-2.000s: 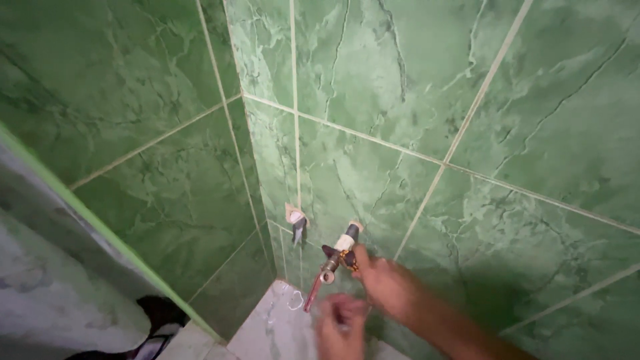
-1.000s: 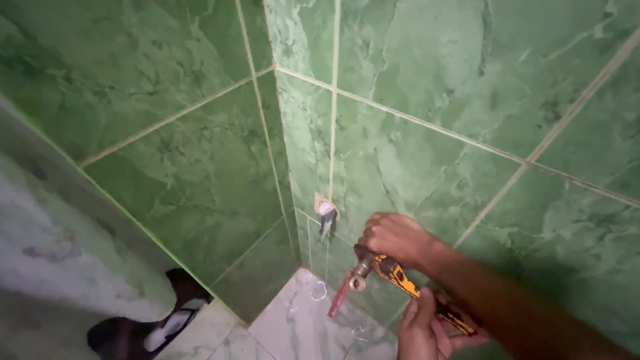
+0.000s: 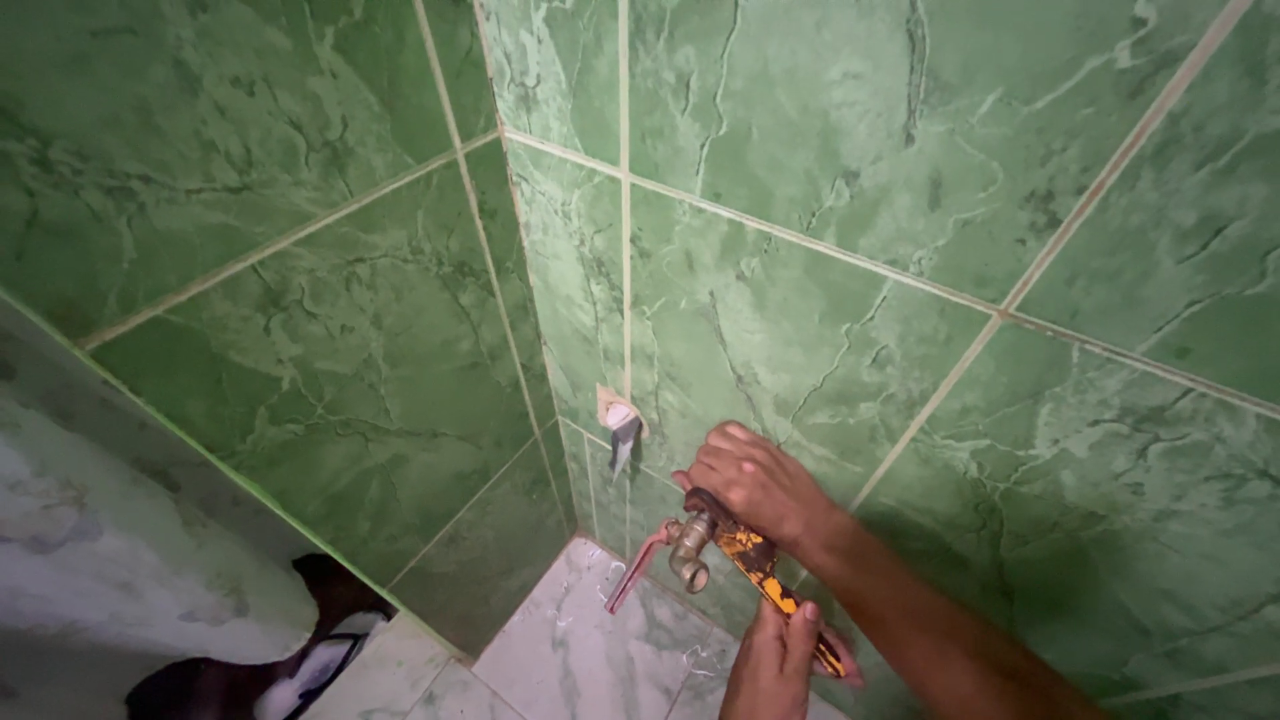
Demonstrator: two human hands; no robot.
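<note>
A brass tap (image 3: 690, 555) with a red lever handle (image 3: 637, 572) juts from the green tiled wall. A worn orange adjustable pipe wrench (image 3: 762, 575) has its dark jaw around the tap's base, its handle slanting down to the right. My left hand (image 3: 775, 660) grips the lower part of that handle, thumb along it. My right hand (image 3: 750, 480) is curled over the wrench head beside the wall, its thumb close to the jaw; its fingertips are partly hidden. Left of the tap, a pale wall fitting (image 3: 620, 415) has a grey strip hanging from it.
Two walls of green marbled tile (image 3: 800, 330) meet in a corner left of the tap. Pale marbled floor tiles (image 3: 590, 640) lie below. A low wall edge (image 3: 240, 480) runs along the left, with a dark and white object (image 3: 320, 660) beyond it, partly hidden.
My left hand, beneath the tap two seconds ago, is on the wrench handle in the last two frames. Since one second ago the handle has swung to a steeper downward slant.
</note>
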